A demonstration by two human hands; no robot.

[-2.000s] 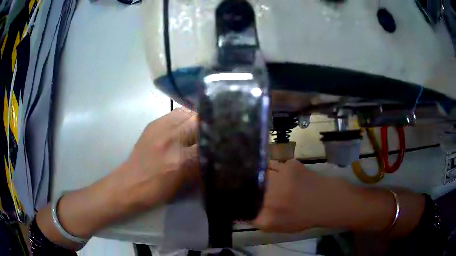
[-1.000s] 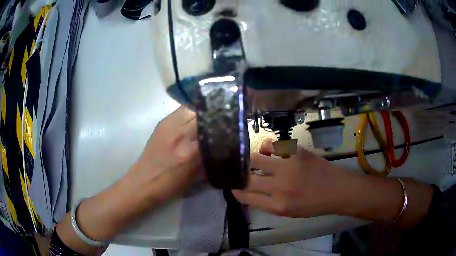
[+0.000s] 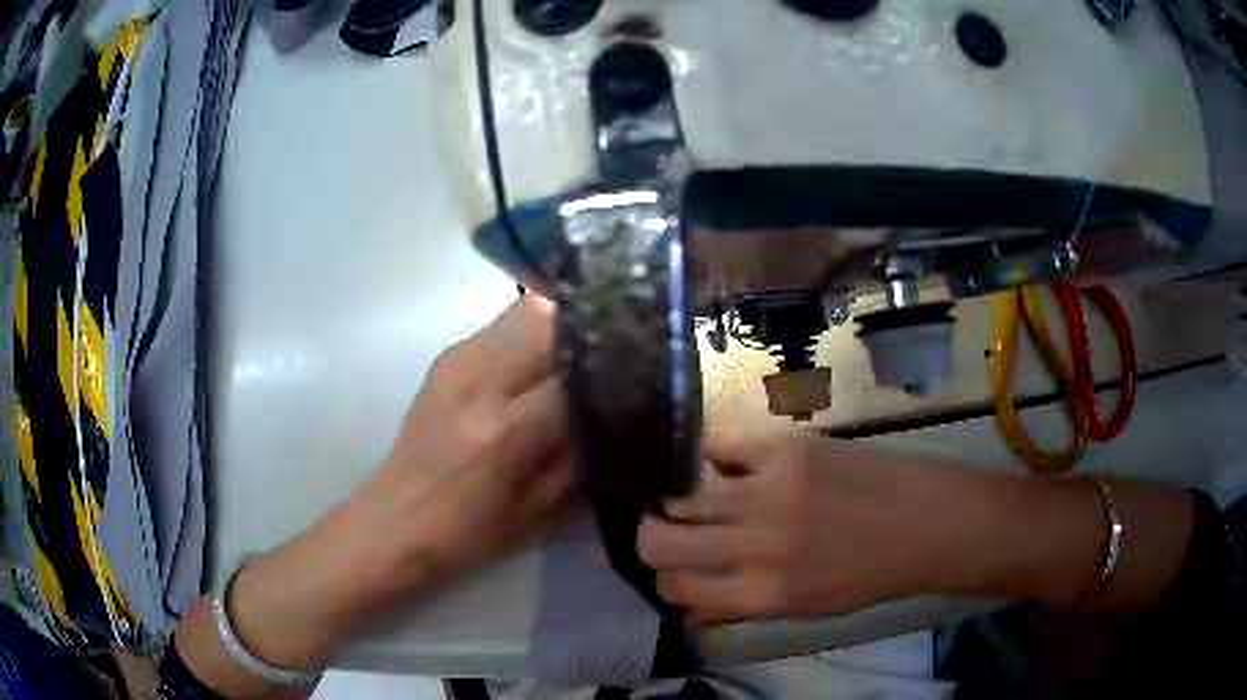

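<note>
The white sewing machine head (image 3: 848, 116) fills the upper middle, with a thick shiny dark loop (image 3: 629, 356) hanging at its front. A grey fabric piece (image 3: 588, 622) lies below the loop, with a black strip (image 3: 673, 643) along its right side, running off the near table edge. My left hand (image 3: 479, 445) lies on the table left of the loop, at the grey piece; the loop hides its fingertips. My right hand (image 3: 786, 527) is right of the loop, its bent fingers closed at the black strip. The needle area is mostly hidden.
Scissors with orange and red handle loops (image 3: 1026, 390) lie on the table (image 3: 328, 315) right of the needle area. At left, a stack of grey pieces (image 3: 171, 301) lies on a yellow-and-black striped surface (image 3: 69, 315). Dark round items show at the top left.
My right fingers have curled in and moved slightly down, onto the black strip, which now slants. My left hand stays beside the loop. The view has shifted slightly.
</note>
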